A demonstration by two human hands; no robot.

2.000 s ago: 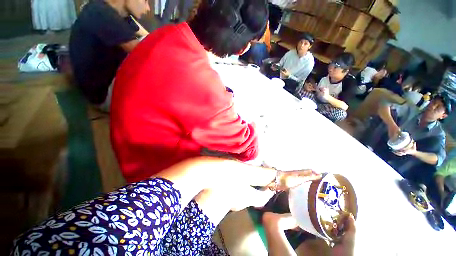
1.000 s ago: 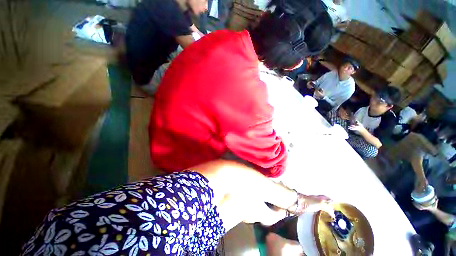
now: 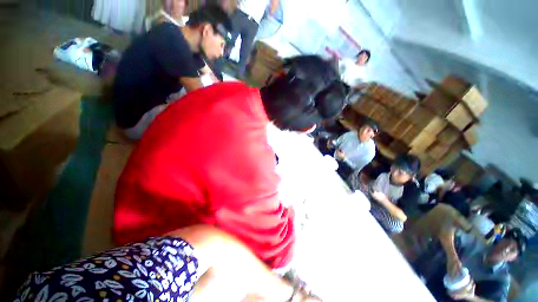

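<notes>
My left hand point(image 3: 307, 297) is almost wholly cut off by the bottom edge; only the forearm, the wrist with a bracelet and a sliver of the hand show, so its grip cannot be told. My right hand is out of the picture. No housing shows at my hands. The long white table point(image 3: 348, 253) is in front of me, strongly overexposed. Across it, a seated person holds a round white housing point(image 3: 457, 280) at the lower right.
A person in red point(image 3: 194, 159) sits close beside me, leaning over the table. Beyond is a person in black point(image 3: 153, 65). Several people sit across the table. Brown cardboard boxes point(image 3: 433, 121) are stacked behind them. A white bag point(image 3: 76, 54) lies at upper left.
The view has tilted up, showing more wall and ceiling. The gold and white housing and my right hand have left the bottom of the picture, and my left hand is now nearly cut off.
</notes>
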